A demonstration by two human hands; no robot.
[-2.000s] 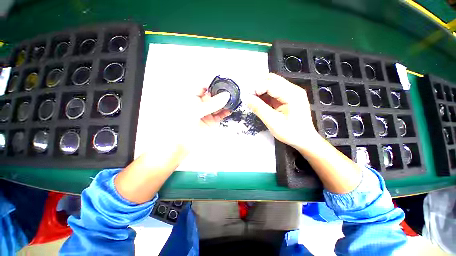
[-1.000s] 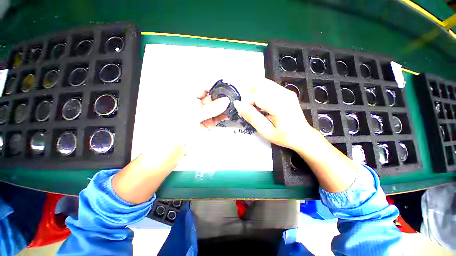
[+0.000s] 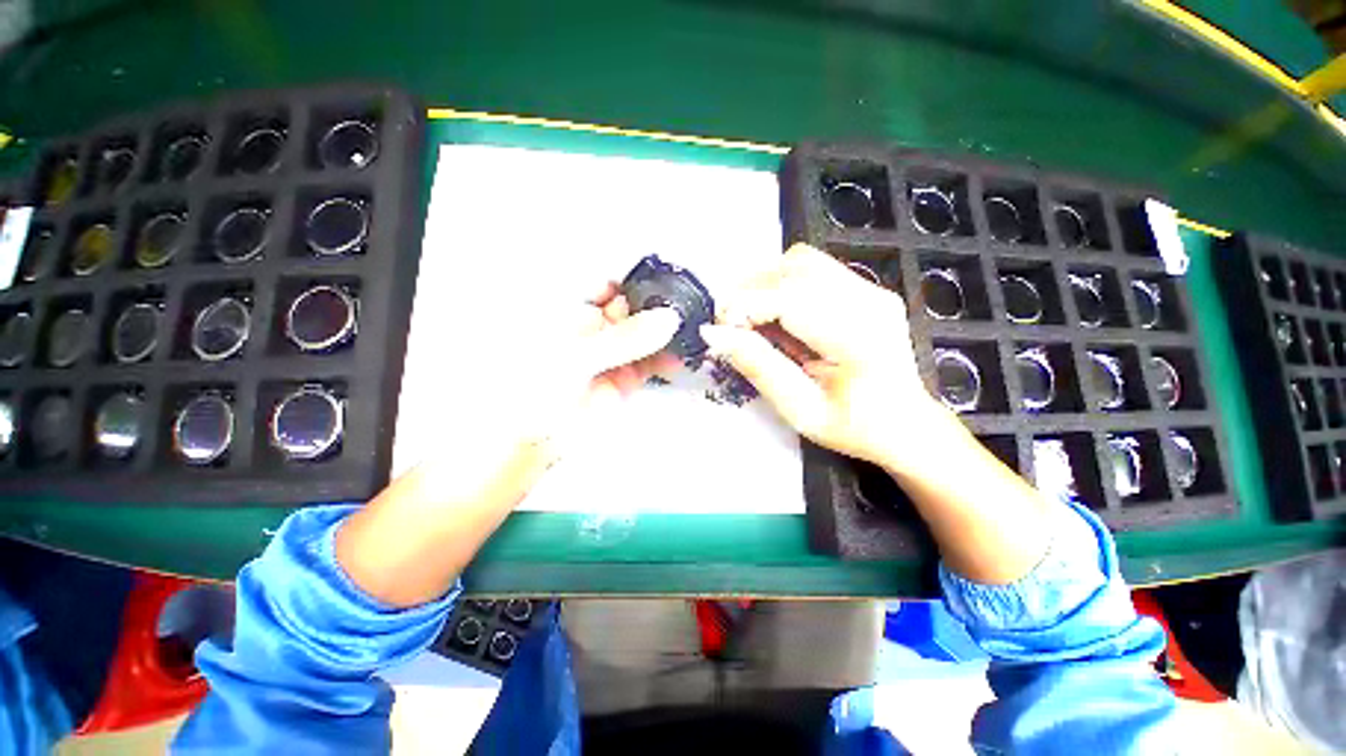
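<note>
A round black watch case [image 3: 667, 300] is held above the white paper sheet [image 3: 517, 200]. My left hand [image 3: 583, 362] grips it from the left, with the thumb across its face. My right hand [image 3: 827, 347] is at the case's right edge with thumb and forefinger close together; whether a tiny part is between them cannot be told. A pile of small black parts [image 3: 726, 387] lies on the sheet below the case, partly hidden by my hands.
Black foam trays with round watches stand left [image 3: 377, 296] and right [image 3: 915, 251] of the sheet. Another tray [image 3: 1255, 369] is at the far right. A small tray [image 3: 487, 628] shows below the bench's front edge. Clear film [image 3: 602, 524] lies near that edge. Red stools flank the wearer.
My right thumb and forefinger moved onto the watch case's right edge, and now sit slightly away from its face. My left hand still holds the case. The view has shifted slightly.
</note>
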